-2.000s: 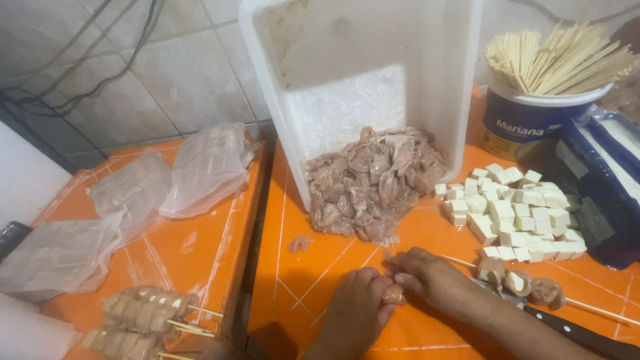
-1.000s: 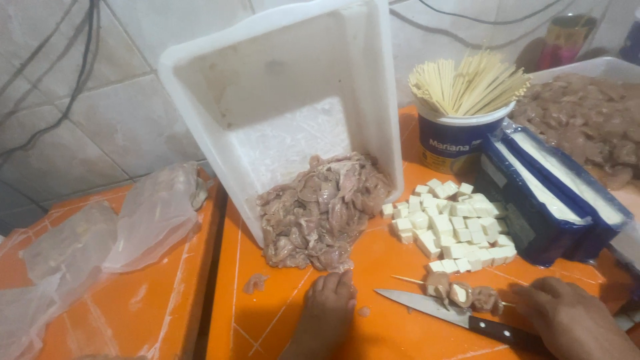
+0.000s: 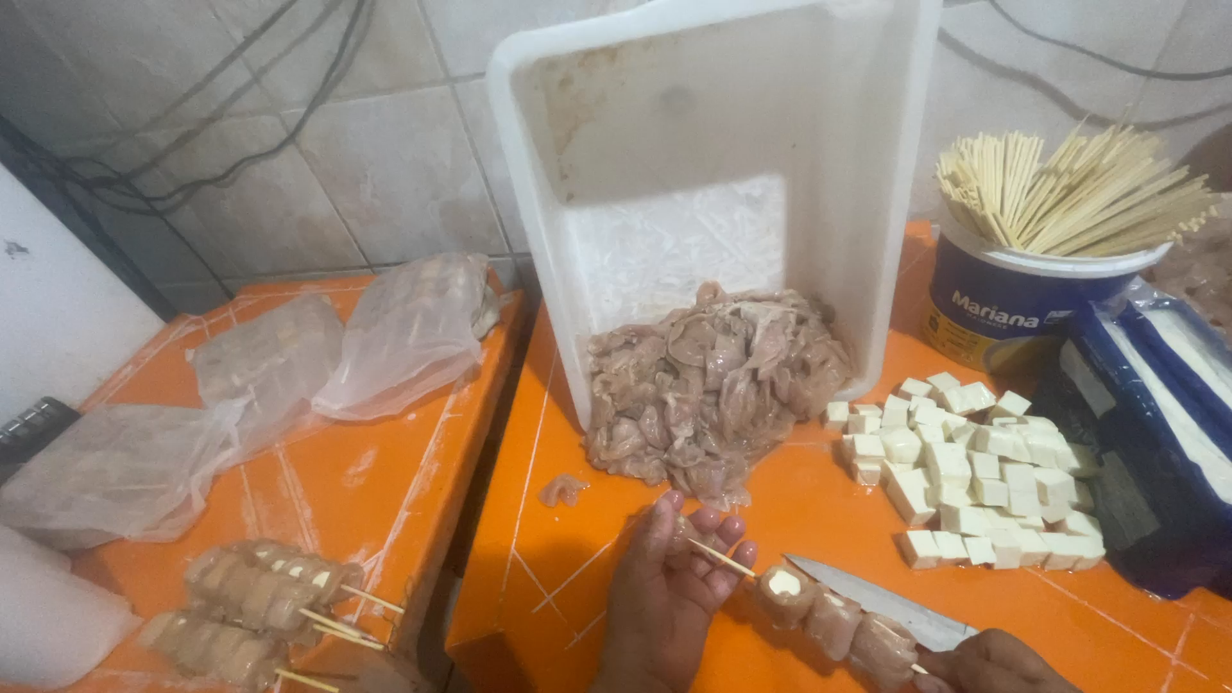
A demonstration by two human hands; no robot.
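My left hand [image 3: 679, 577], palm up near the front of the orange table, holds a piece of raw meat [image 3: 685, 531] at the tip of a wooden skewer [image 3: 722, 558]. On that skewer sit several meat-wrapped white cubes [image 3: 830, 621]. My right hand [image 3: 996, 664] grips the skewer's other end at the bottom edge. Behind the skewer lies a knife [image 3: 881, 602], its handle hidden by my right hand. A heap of raw meat slices [image 3: 712, 385] spills from a tilted white plastic tub [image 3: 674, 125]. White cheese-like cubes [image 3: 962, 472] are piled to the right.
A blue tub [image 3: 991, 308] of wooden skewers stands behind the cubes, beside blue packages [image 3: 1136, 462]. On the left orange table [image 3: 375, 481] are finished-looking skewers [image 3: 260, 597] and wrapped packets [image 3: 404, 337]. A dark gap separates the tables. Cables hang along the tiled wall.
The right hand has lifted the loaded skewer from beside the knife and brought it to my left hand. My left hand has turned palm up with meat in it.
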